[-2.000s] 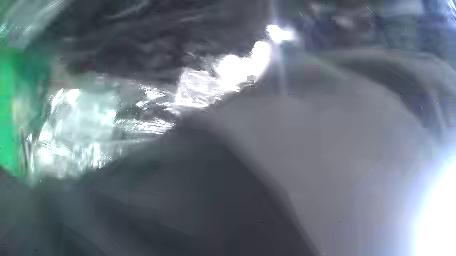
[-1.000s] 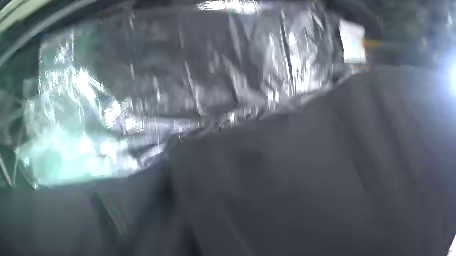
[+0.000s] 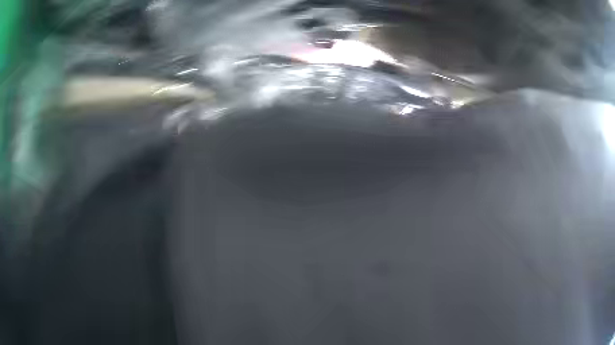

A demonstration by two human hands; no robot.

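Note:
A dark bagged garment (image 3: 324, 77) under shiny clear film lies across the upper middle of the head view, just beyond my dark clothing. The picture is strongly blurred. A small pinkish-white bright patch (image 3: 350, 52) shows at its upper edge; I cannot tell what it is. Neither of my hands can be made out.
My dark grey clothing (image 3: 364, 222) fills the middle and bottom. A blurred pale yellowish strip (image 3: 121, 91) is at the left. Green (image 3: 9, 40) shows at the upper left edge. Dark blurred shapes are at the upper right, with bright glare at the right edge.
The wide view of the film-covered dark bundle has shrunk to a narrow blurred band. The white rectangle at right is no longer seen. A pale strip has come into view at left.

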